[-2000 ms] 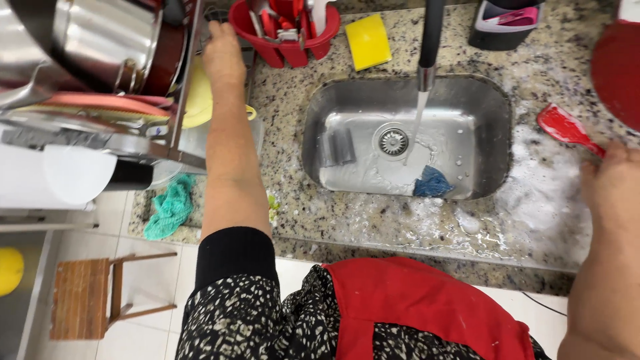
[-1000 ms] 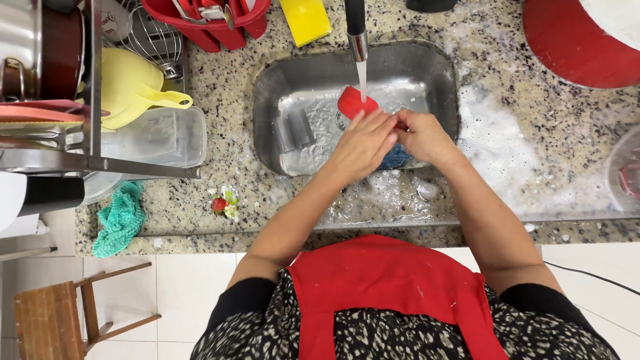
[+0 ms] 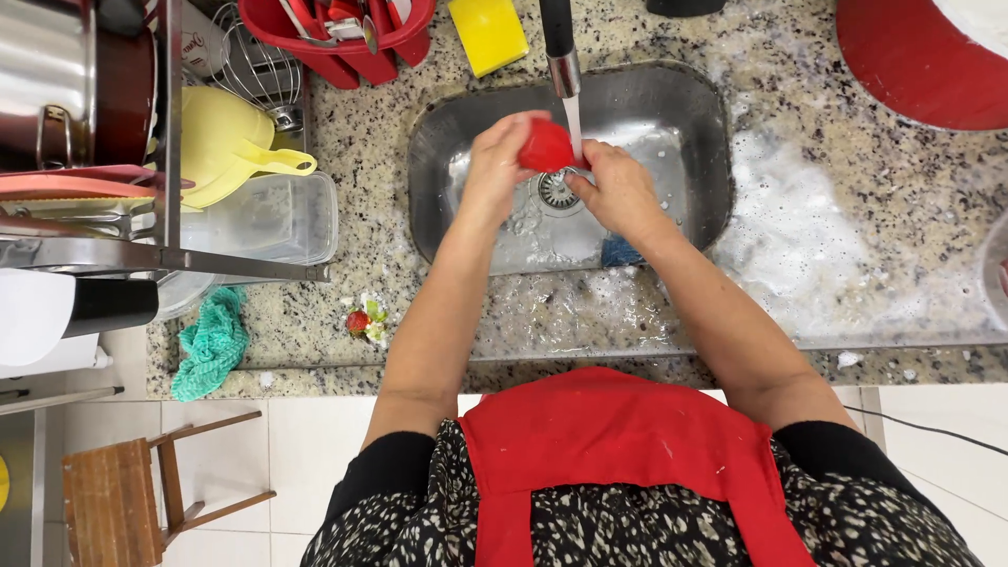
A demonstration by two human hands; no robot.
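Over the steel sink [image 3: 689,157], a red utensil head [image 3: 546,146], rounded like a spoon or spatula, is beside the running water of the black and chrome faucet [image 3: 561,63]. My left hand [image 3: 498,157] holds the head at its left edge. My right hand [image 3: 618,185] grips the other end, near the stream, with most of the handle hidden. Beneath both hands shows the round drain strainer [image 3: 558,189]. A blue scrubbing cloth or pad [image 3: 620,251] lies at the sink's lower edge, partly behind my right wrist.
A dish rack [image 3: 236,264] with pots and a yellow strainer or scoop [image 3: 220,146] stands left. Near it are a teal cloth [image 3: 211,342] and a strawberry [image 3: 357,321]. A red cutlery caddy [image 3: 370,59] and yellow sponge [image 3: 488,33] sit behind the sink. Suds [image 3: 795,228] cover the right counter.
The red utensil lay on the right counter two seconds ago; both hands now hold it over the sink. My left hand has come from the rack. Since one second ago, the hands have moved apart.
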